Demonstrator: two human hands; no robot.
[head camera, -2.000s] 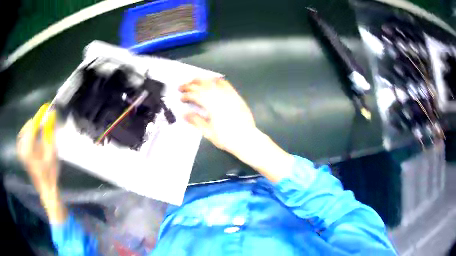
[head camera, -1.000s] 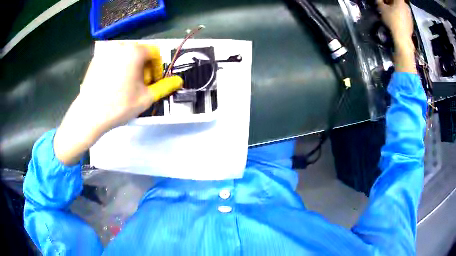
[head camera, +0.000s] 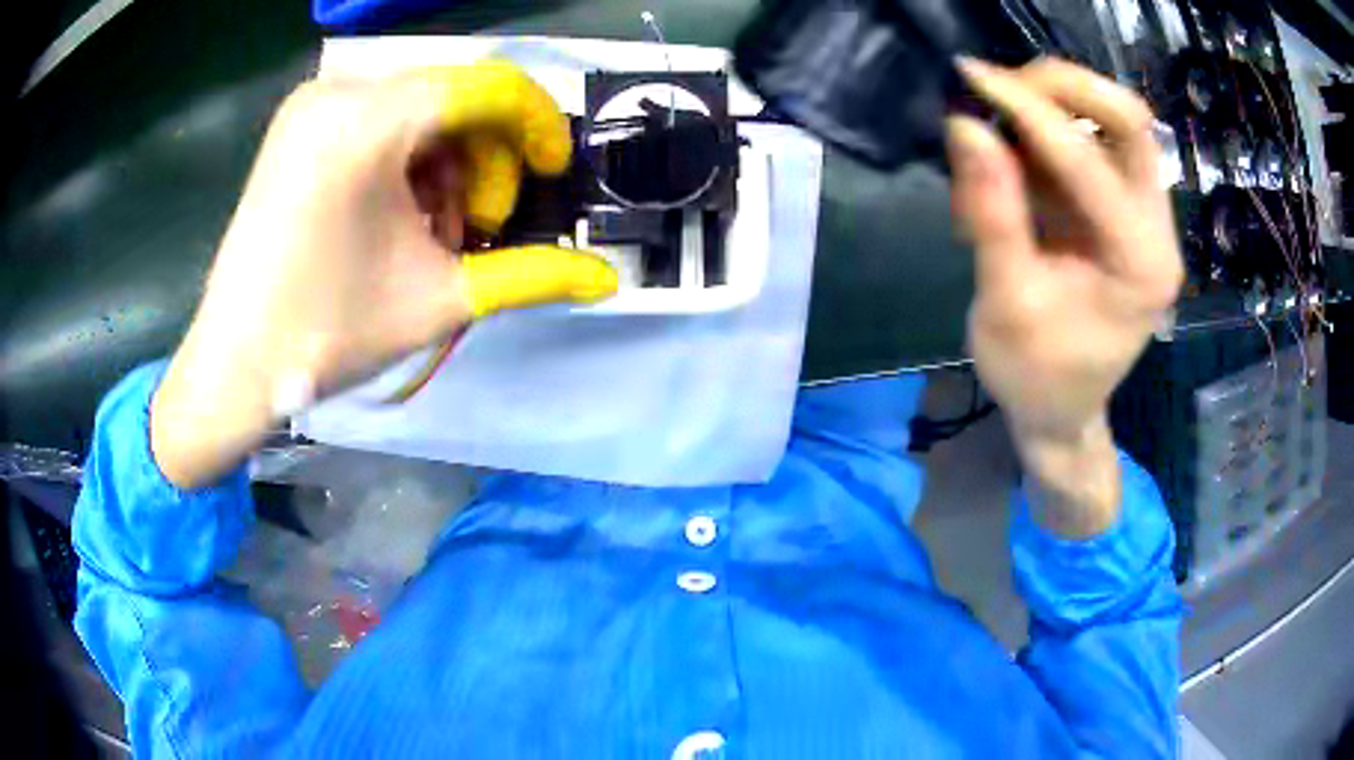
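The white projector housing (head camera: 747, 245) with black inner parts lies on a white sheet (head camera: 594, 401). A black square frame with a round opening (head camera: 653, 144) shows in its right part. My left hand (head camera: 349, 238), with yellow covers on thumb and fingers, grips the left part of the housing and hides much of it. Thin coloured wires (head camera: 431, 367) come out below this hand. My right hand (head camera: 1062, 238) holds a blurred black object (head camera: 861, 82) right of the housing, above the bench; what it is cannot be told.
A clear tray (head camera: 1225, 134) with black round lens units and thin wires is at the upper right. The edge of a blue bin (head camera: 364, 12) shows at the top left. The dark green bench (head camera: 134, 253) has its front edge close to the blue smock.
My right hand has come back from the tray area towards the housing, now with a black object. The housing and sheet appear further right and higher; my left hand remains at the housing.
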